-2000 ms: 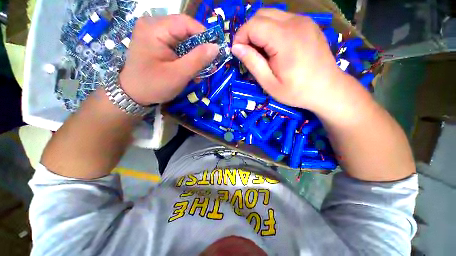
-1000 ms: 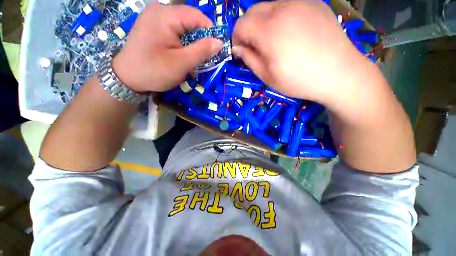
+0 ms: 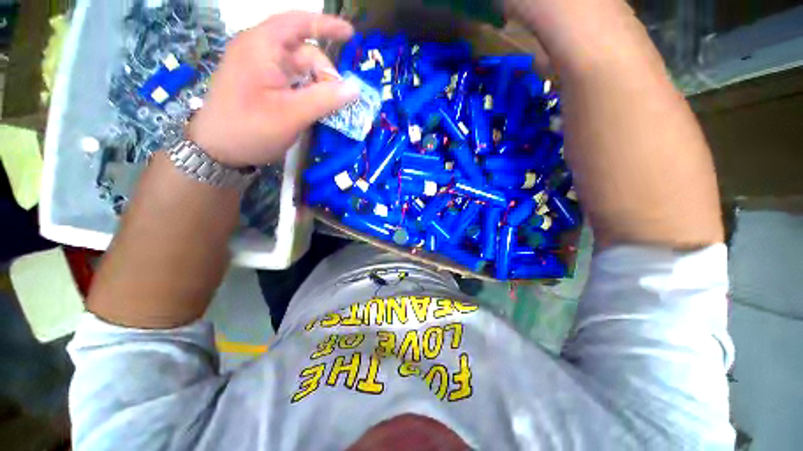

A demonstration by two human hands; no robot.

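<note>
My left hand (image 3: 268, 84), with a metal watch on its wrist, holds a small circuit board (image 3: 359, 110) at its thumb tip. The board is blurred and its wires cannot be made out well. Other fingers of this hand are spread. My right hand (image 3: 550, 16) is at the top edge, mostly cut off, so its fingers and anything in them are hidden. Blue battery packs (image 3: 471, 189) with white connectors and thin red leads lie heaped in the open carton (image 3: 387, 244), below and right of the board.
A white tub (image 3: 75, 189) stands left of the carton, with a grey tangle of boards and wires (image 3: 145, 48) and a blue pack (image 3: 169, 81) in it. My left forearm crosses over the tub. A yellow line (image 3: 239, 347) marks the floor below.
My right hand has moved away from the board, up to the top edge, uncovering more of the battery packs. My left hand keeps the board, its fingers now more spread.
</note>
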